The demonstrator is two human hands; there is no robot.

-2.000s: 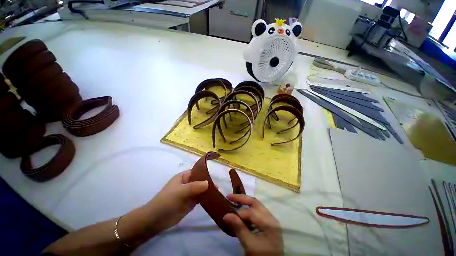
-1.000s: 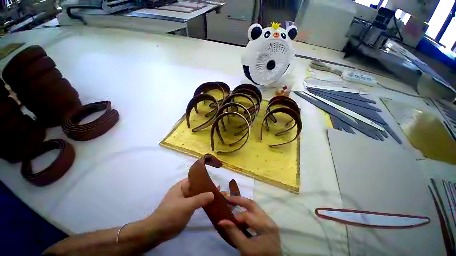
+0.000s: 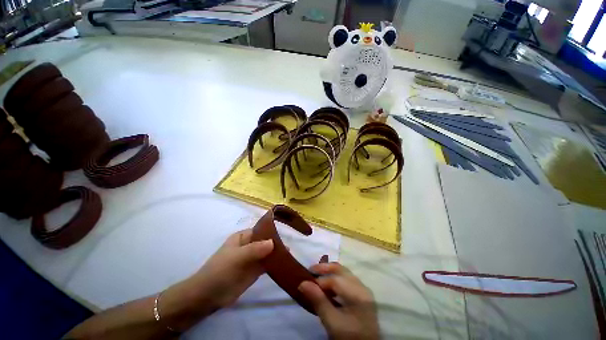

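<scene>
A reddish-brown leather strip [image 3: 282, 264] is bent into an open loop, its far end curling over to the right. My left hand [image 3: 232, 265] grips its left side, thumb on the outer face. My right hand [image 3: 342, 302] grips its lower right part, and the fingers hide that end. A short brown tip shows just above the right fingers. Dark brown curved strips [image 3: 307, 166] stand in a cluster on the yellow board [image 3: 359, 219] beyond my hands. A pale strip with a brown edge [image 3: 498, 284] lies flat at the right.
Coiled brown strips [image 3: 66, 219] lie at the left beside stacked coils [image 3: 56, 113]. A white panda fan [image 3: 359, 70] stands behind the board. Dark grey strips [image 3: 465, 139] fan out at the right, above a grey-white sheet [image 3: 492, 219]. Narrow strips [image 3: 588, 272] lie at the right edge.
The far end of the strip now curls further over to the right and shows more of its length. The hands keep their hold, with the right fingers slightly shifted.
</scene>
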